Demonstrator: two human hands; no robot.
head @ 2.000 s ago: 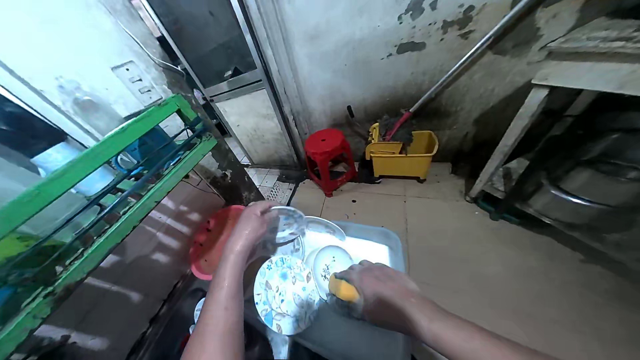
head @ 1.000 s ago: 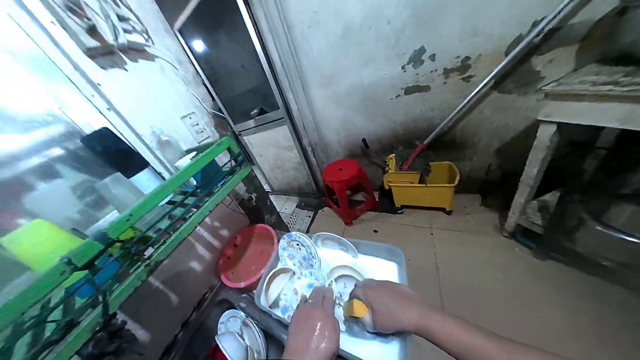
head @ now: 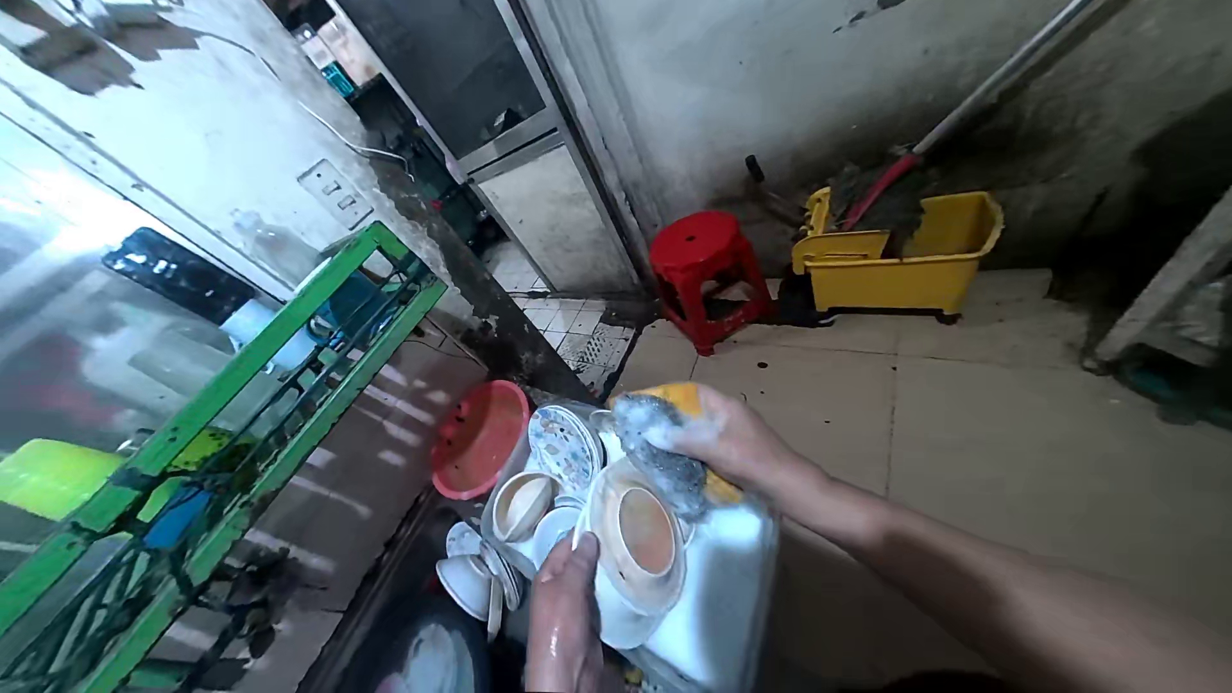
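My left hand (head: pixel 566 616) grips the near left edge of a white bowl (head: pixel 616 602), which is tilted with its foot ring showing. Just above the bowl's far right rim, my right hand (head: pixel 717 433) holds a sudsy grey scrubber (head: pixel 664 457) together with a yellow sponge or cloth (head: pixel 724 489). Beneath both hands stands a pale plastic tub (head: pixel 741 587). In it lie a blue-patterned plate (head: pixel 563 445), a small cream bowl (head: pixel 523 505) and other dishes. More bowls and plates (head: pixel 466 582) are piled left of the tub.
A red plastic basin (head: pixel 479 438) sits beyond the tub's left side. Green metal rack (head: pixel 250 356) at left; dark basin (head: pixel 433 645) at the near left. Against the far wall stand a red stool (head: pixel 707 279) and a yellow mop bucket (head: pixel 895 279) with a mop.
My left hand, among the dishes a second ago, now grips a tilted bowl. My right hand and the scrubber are now at that bowl's far side. The view has shifted.
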